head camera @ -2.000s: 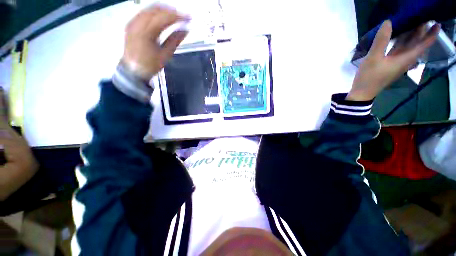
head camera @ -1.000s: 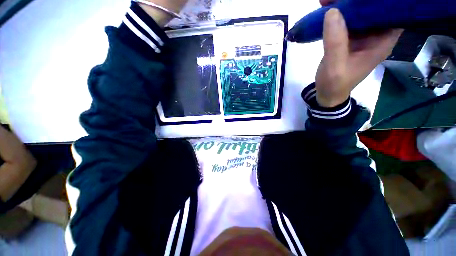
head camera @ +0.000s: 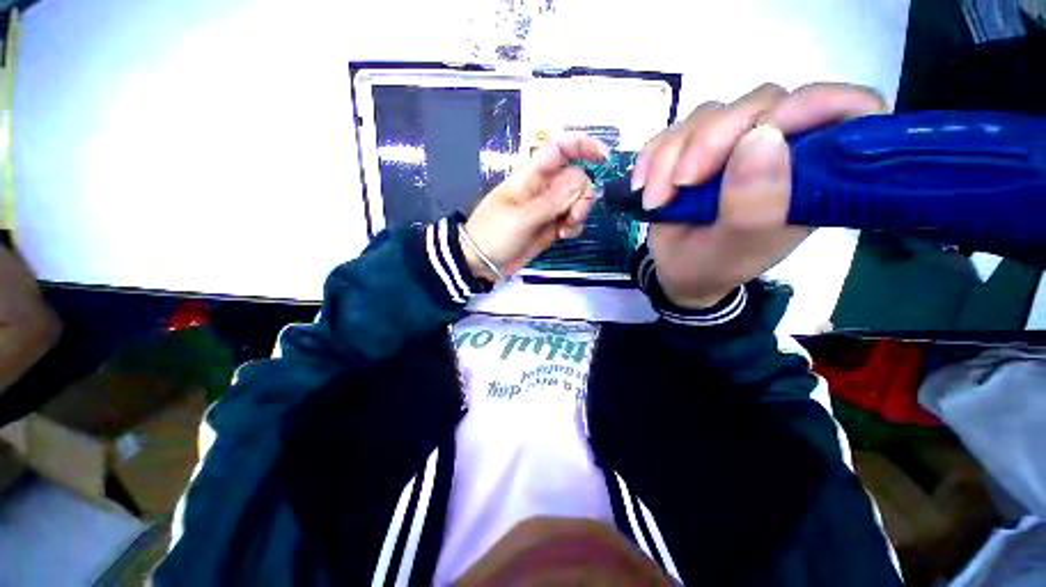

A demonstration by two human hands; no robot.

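Observation:
The flat unit [head camera: 365, 138] lies on the white tabletop, pale-rimmed with a black outer edge. Its left half holds a shiny dark panel [head camera: 442, 143]. Its right half holds the green circuit board [head camera: 574, 255], partly hidden by my hands. My right hand [head camera: 740, 189] is wrapped around the thick blue electric screwdriver [head camera: 918, 172], held level with its dark nose pointing left over the board. My left hand [head camera: 537, 206] is over the unit, fingertips pinched at the screwdriver's tip. Whether a screw is between them is too small to tell.
A glinting clear sheet [head camera: 505, 29] lies at the far side of the white table [head camera: 207, 149]. Another person's arm [head camera: 21, 315] is at the left edge. Cardboard boxes [head camera: 69, 453] are on the floor at left. A red stool [head camera: 877, 384] is at lower right.
My right hand has brought the screwdriver down and left over the board. My left hand has come back from the far side to the screwdriver's tip. The right hand was empty two seconds ago.

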